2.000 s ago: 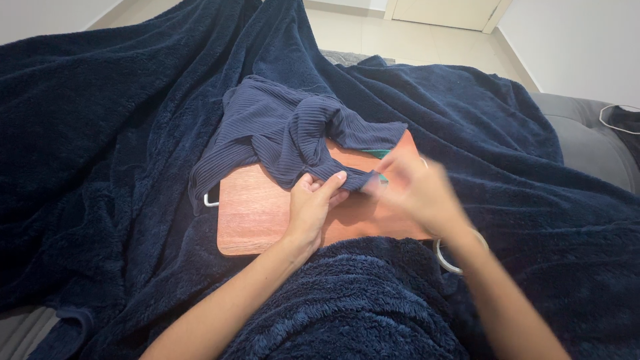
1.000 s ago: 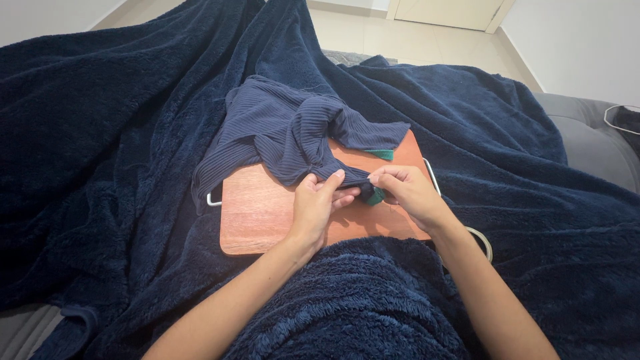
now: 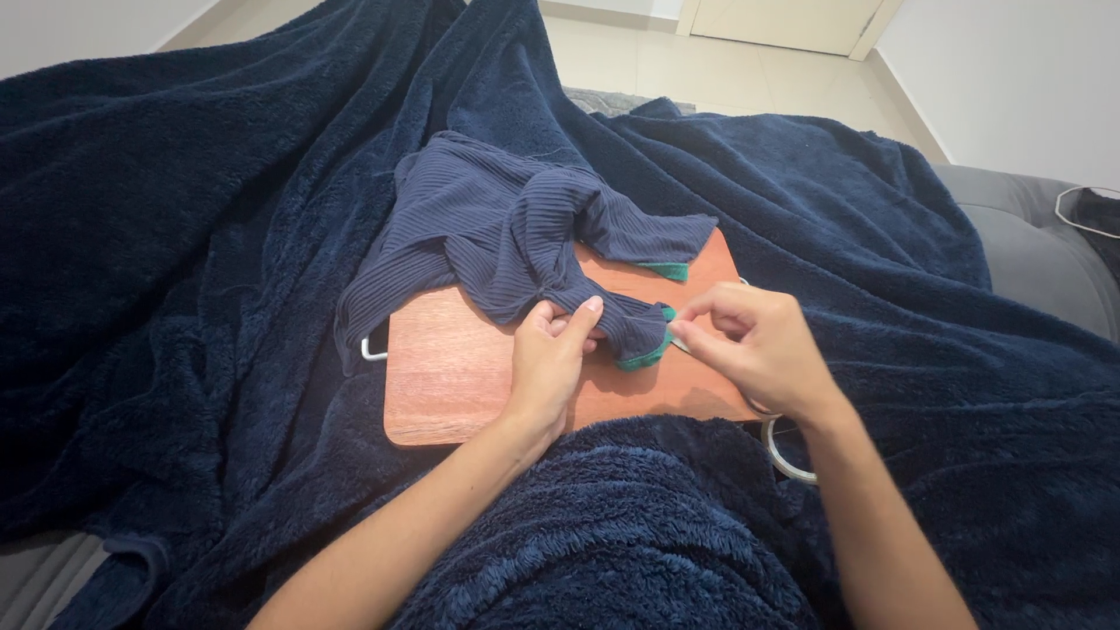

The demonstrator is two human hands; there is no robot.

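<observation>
A dark blue ribbed garment (image 3: 490, 219) lies bunched over a wooden board (image 3: 455, 367) with white metal handles. My left hand (image 3: 556, 350) pinches the garment near one narrow end, thumb on top. That end has a green edge (image 3: 643, 359), and a second green-edged end lies farther back on the board. At the near green edge, my right hand (image 3: 744, 341) has its thumb and forefinger closed together. A small pale thing shows just below these fingertips; what it is cannot be told. Whether the fingers pinch the edge or a fine thread is too small to see.
A dark blue fleece blanket (image 3: 919, 367) spreads under and around the board and over my lap. A white ring (image 3: 787, 455), perhaps a tape roll, lies by the board's near right corner. At the right is a grey sofa part (image 3: 1032, 245) with a white cable (image 3: 1063, 206).
My right hand, blurred in motion two seconds ago, came to the garment's end one second ago and now sits slightly right of it. My left hand keeps its hold.
</observation>
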